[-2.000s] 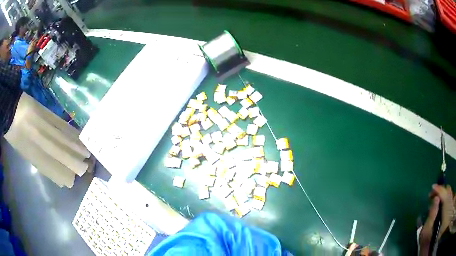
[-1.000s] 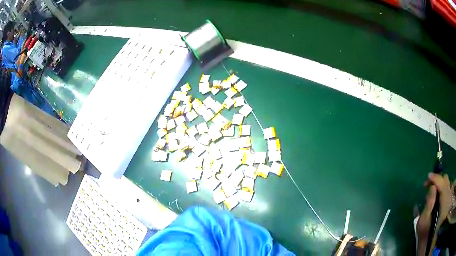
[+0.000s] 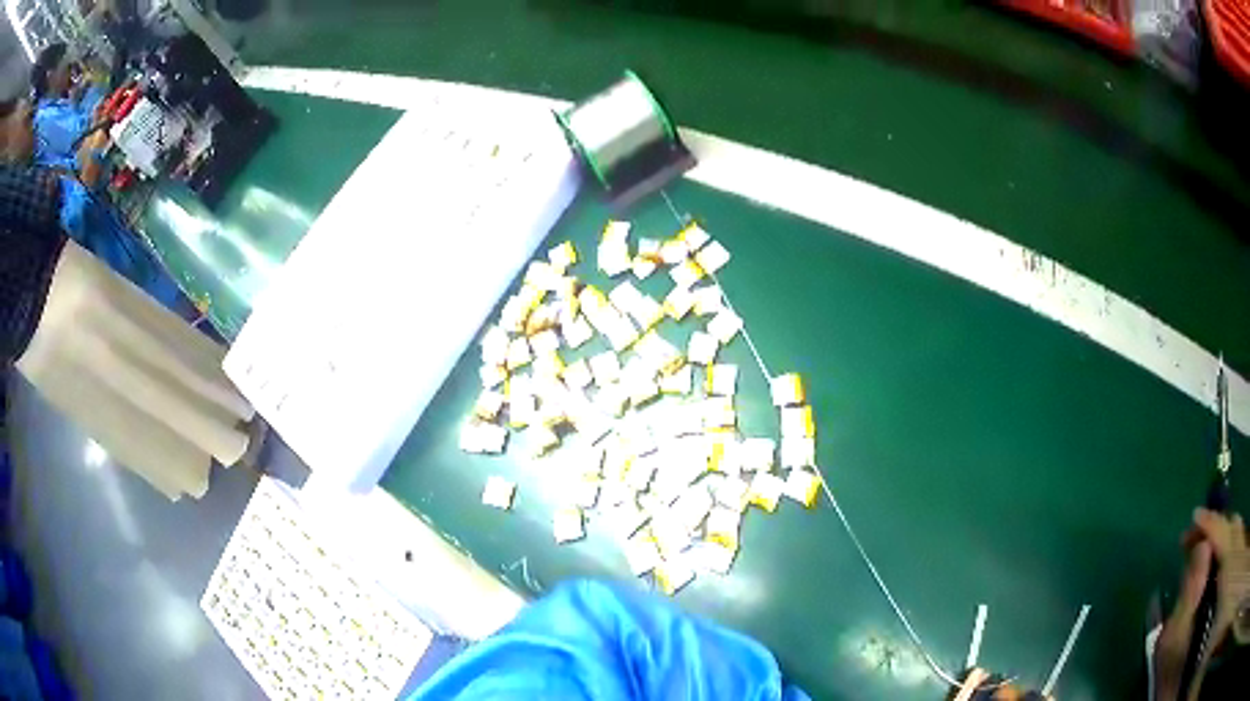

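Note:
My right hand [image 3: 1195,603] is at the right edge, partly cut off, closed around the black handle of a soldering iron [image 3: 1223,459] whose thin tip points up. The holding fixture [image 3: 990,689] is cut off by the bottom edge, with two white strips [image 3: 976,637] sticking up from it. Solder wire [image 3: 869,559] runs from the solder spool [image 3: 620,126] past the battery cells down to the fixture. The small white battery cells [image 3: 644,411] with yellow-orange edges lie in a loose pile. My left hand is not visible; a blue sleeve [image 3: 603,651] shows at the bottom.
A large white tray slab [image 3: 411,274] lies left of the cells. Another tray with rows of small pockets [image 3: 309,596] is below it. Red bins [image 3: 1083,17] stand at the top right. A white line [image 3: 946,233] crosses the green surface. Other people in blue are at the far left.
The view shifted one way and then back over the two seconds, moving the whole scene in the frame. My right hand still holds the iron; the cells and spool look unchanged.

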